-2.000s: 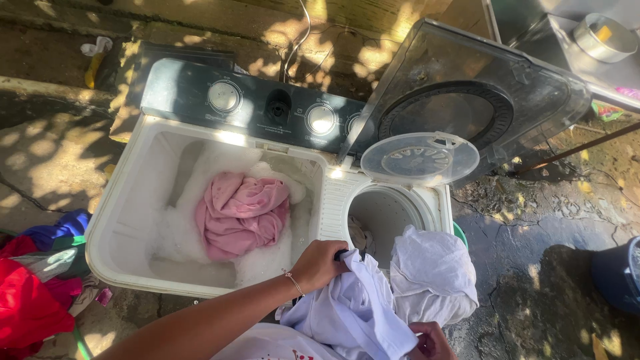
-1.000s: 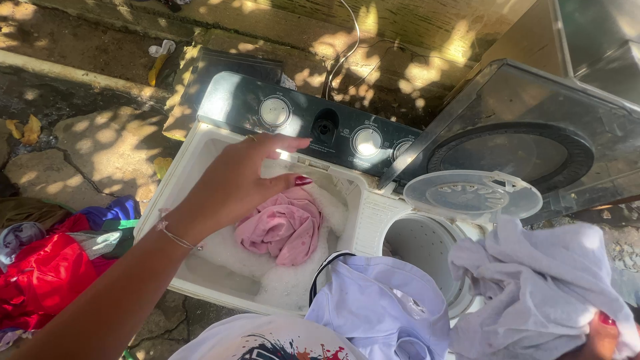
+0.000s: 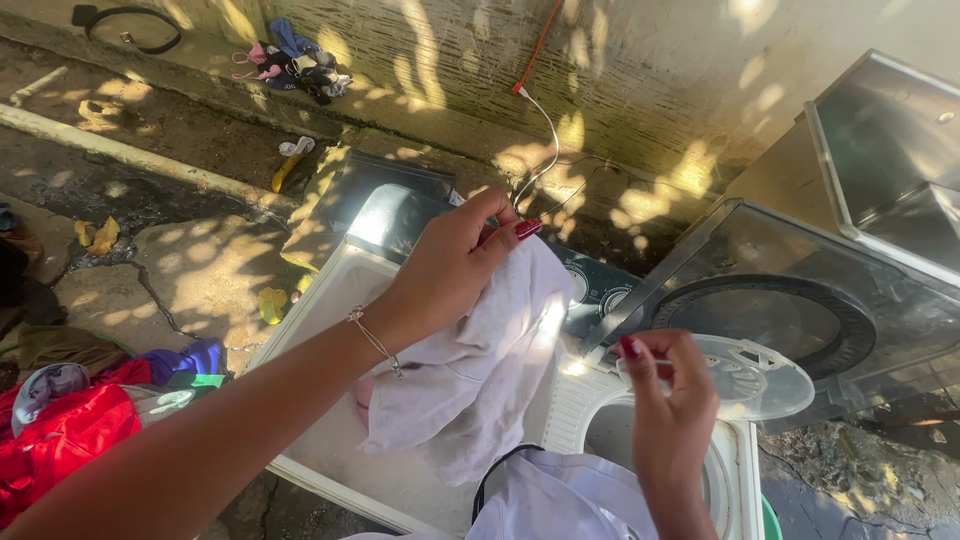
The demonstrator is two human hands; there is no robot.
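Observation:
My left hand [image 3: 457, 262] pinches a white cloth [image 3: 480, 360], which hangs over the wash tub of a twin-tub washing machine [image 3: 337, 285]. A bit of pink fabric [image 3: 363, 397] shows behind the cloth; the suds and the rest of the pink piece are mostly hidden. My right hand [image 3: 671, 405] is raised in front of the spin tub, fingers curled, with no cloth visible in it. Below, a pale lavender garment [image 3: 570, 495] with a dark edge lies across the machine's near side. The clear inner spin lid [image 3: 754, 379] stands raised behind my right hand.
The large smoky outer lid [image 3: 825, 277] stands up at the right, near a metal sink [image 3: 900, 150]. Coloured clothes [image 3: 75, 427] lie piled at the left on cracked ground. Small garments [image 3: 296, 67] rest on the ledge by the wall, where a cable [image 3: 555, 142] runs down.
The white cloth, in my right hand at the right edge a second ago, now hangs from my left hand over the wash tub. My right hand has moved left. The view has shifted.

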